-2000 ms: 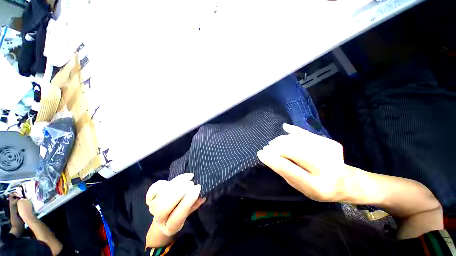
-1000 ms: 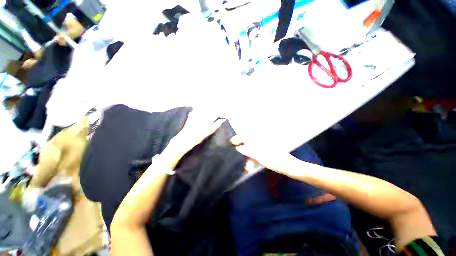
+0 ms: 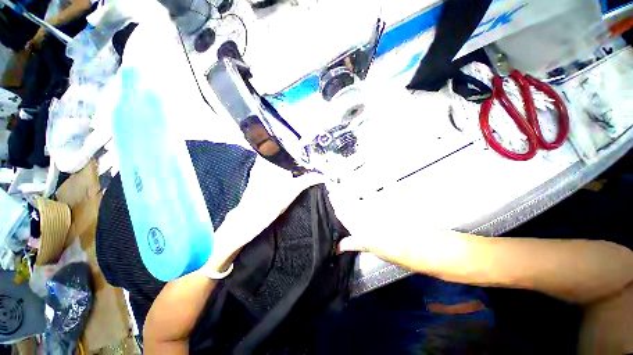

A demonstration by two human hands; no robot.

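Observation:
Black mesh fabric (image 3: 277,263) lies over the table's front edge and hangs down toward the lap, with more of it left of my left arm. My left hand (image 3: 295,188) is at the fabric's top edge close to the needle area (image 3: 312,170) of the sewing machine; it is washed out and its fingertips are hard to make out. My right hand (image 3: 357,239) is at the fabric's right edge, fingertips touching it, beside the table edge. The blue paddle-shaped device (image 3: 163,180) hangs close to the camera, covering part of the fabric and my left forearm.
Red-handled scissors (image 3: 524,121) lie on the table at the right. A black cloth strip (image 3: 451,41) hangs near them. The tan roll (image 3: 52,230), a plastic-wrapped dark item (image 3: 69,305) and cardboard (image 3: 104,312) are at the left. Another person's arm (image 3: 59,21) shows at the upper left.
The fabric has moved from the lap onto the table by the needle, and both hands moved up with it. The view has shifted, bringing the machine, scissors and blue device into closer view.

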